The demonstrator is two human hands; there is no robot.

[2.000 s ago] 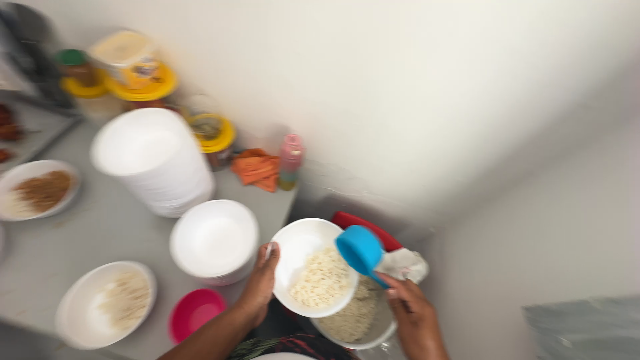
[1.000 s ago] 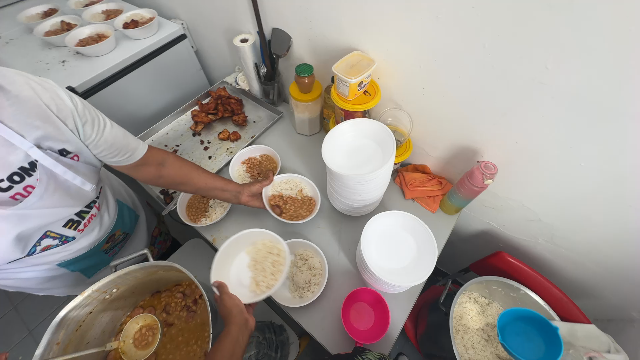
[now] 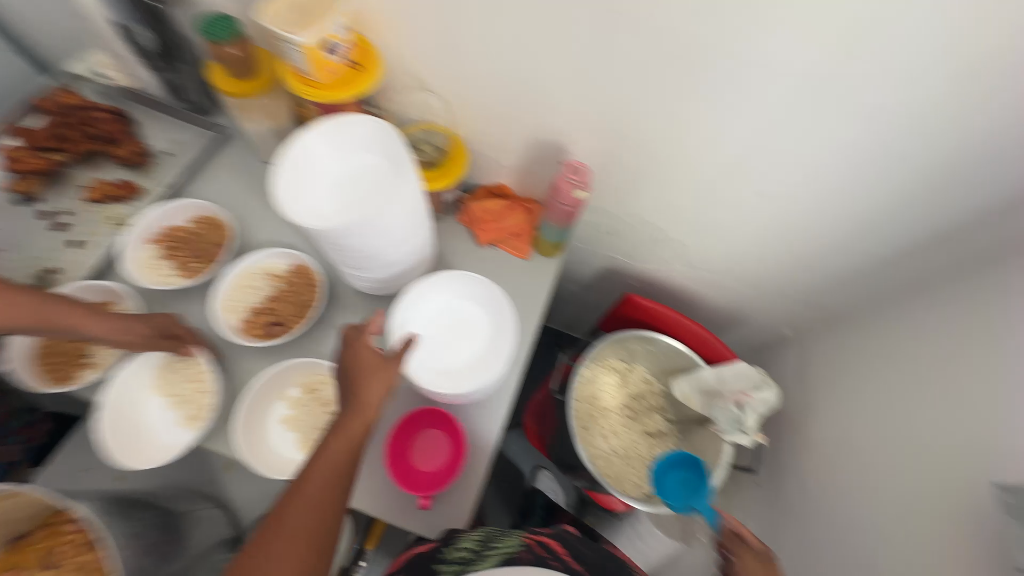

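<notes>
My left hand [image 3: 370,364] touches the rim of the top white bowl [image 3: 454,334] in a short stack, its thumb over the edge. At the lower right my right hand [image 3: 744,548] grips the handle of a blue plastic scoop [image 3: 680,480], which is over the front rim of a large metal pot of white rice [image 3: 624,424]. A white bowl with some rice [image 3: 300,416] stands left of my left forearm. Below the short stack lies a pink plastic cup [image 3: 426,450]. The view is blurred.
A co-worker's hand [image 3: 164,332] is at another rice bowl [image 3: 156,408]. Bowls with rice and beans [image 3: 268,296], a tall bowl stack [image 3: 352,200], a tray of browned meat [image 3: 72,144], an orange cloth [image 3: 500,220] and a stew pot [image 3: 56,532] stand around. A red chair [image 3: 664,320] is behind the rice pot.
My left hand, which held a rice bowl at the lower left a second ago, is now at the short bowl stack. The co-worker's hand has moved to a bowl with only rice. The view has swung right.
</notes>
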